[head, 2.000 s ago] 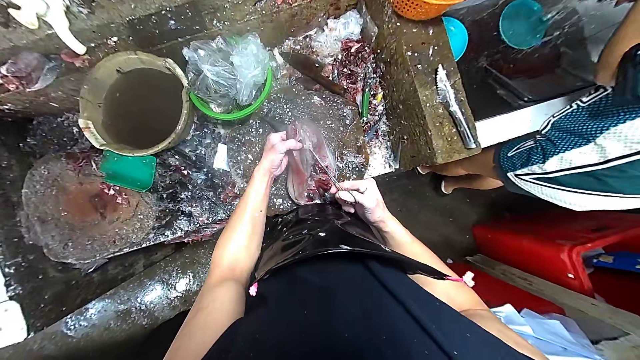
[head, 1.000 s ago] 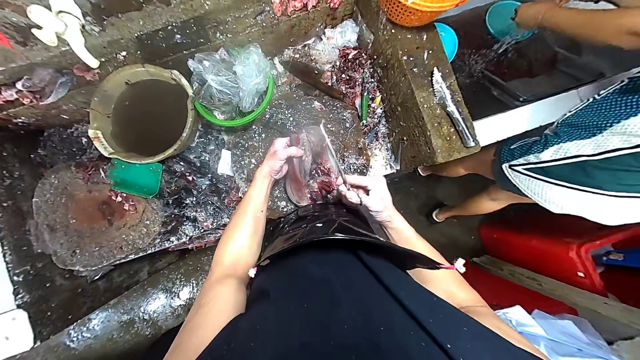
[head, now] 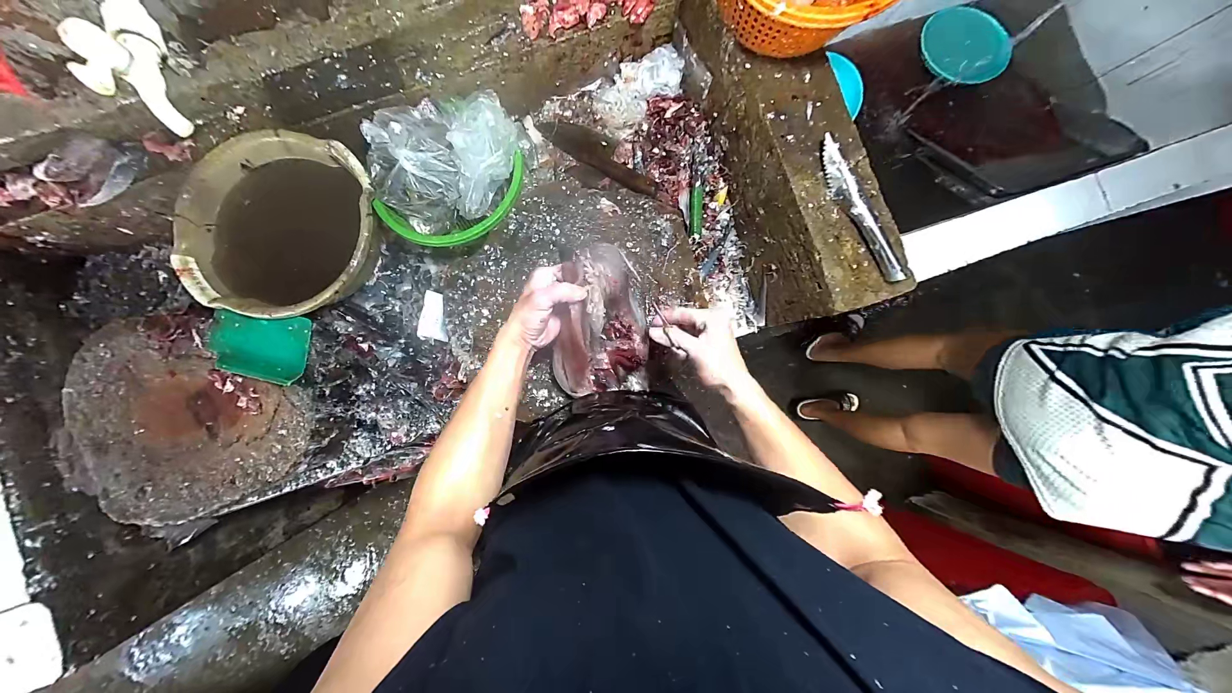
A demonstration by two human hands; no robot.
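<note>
An opened fish (head: 602,322) lies on the wet surface in front of my apron, its inside showing red flesh and dark red guts. My left hand (head: 549,308) grips the fish's left edge, thumb over the cut side. My right hand (head: 695,337) is just right of the fish, its fingers closed on a thin, dark implement that is too blurred to name, probably the handle or blade of a knife. A large cleaver-like knife (head: 602,159) lies beyond the fish beside a heap of red scraps (head: 676,140).
At left stand a bucket of murky water (head: 289,226), a green basket (head: 467,234) with plastic bags, a green plastic piece (head: 260,346) and a round chopping block (head: 183,419). A fish scaler (head: 861,207) rests on the right ledge. A person (head: 1088,423) stands at right.
My right hand has moved a little away from the fish, which now lies more widely opened. The co-worker's arm, over the teal bowl one second ago, has left that spot.
</note>
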